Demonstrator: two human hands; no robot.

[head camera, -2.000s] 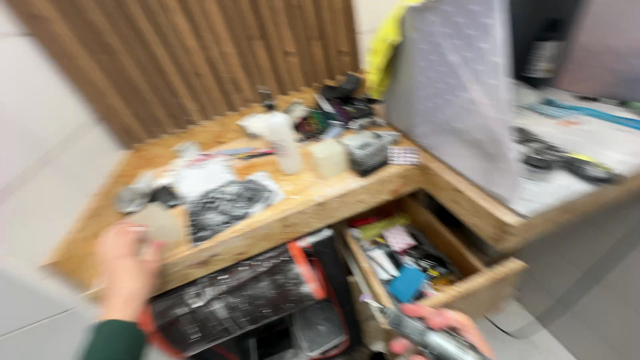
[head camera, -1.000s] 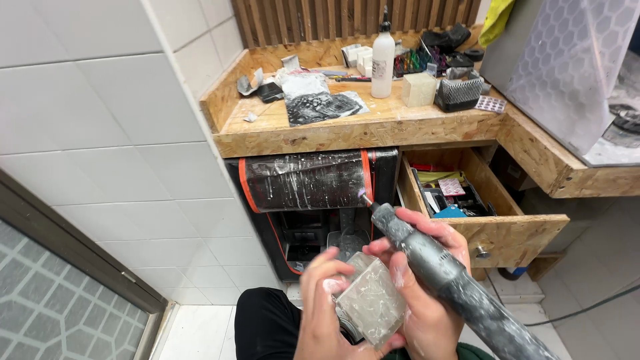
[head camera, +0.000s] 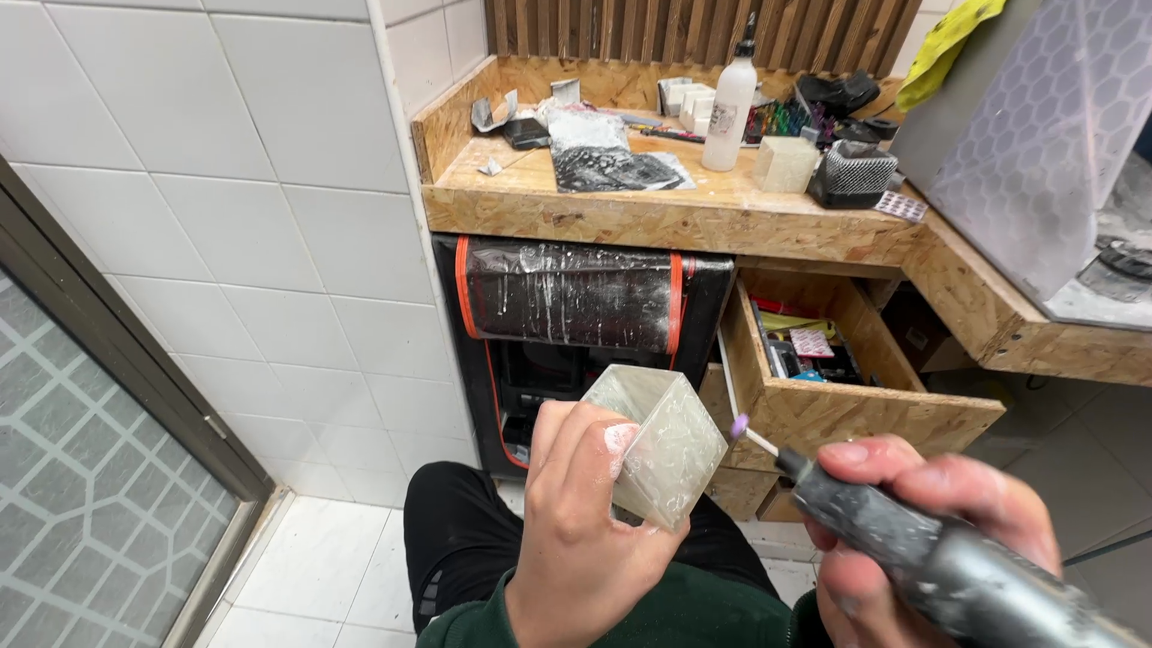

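My left hand [head camera: 585, 504] grips a translucent, pale hollow block [head camera: 675, 450] with an open end, tilted so that one corner points up. White dust marks the block and my fingertip. In my right hand [head camera: 936, 513] is a dark, dusty rotary tool handpiece [head camera: 909, 540], pointing up and left. Its thin shank carries a small purple grinding bit [head camera: 739, 426], close to the block's right corner; whether they touch I cannot tell.
An OSB workbench [head camera: 666, 216] holds a plastic squeeze bottle [head camera: 729, 112], another pale block [head camera: 786, 164], a black mesh-patterned cup [head camera: 853, 175] and dusty sandpaper [head camera: 612, 157]. Below are an open wooden drawer [head camera: 873, 405] and a black case with orange trim [head camera: 571, 292].
My left hand, at the bench's left end two seconds ago, now holds the block. Since one second ago my right hand has come away from the block and moved right with the handpiece.
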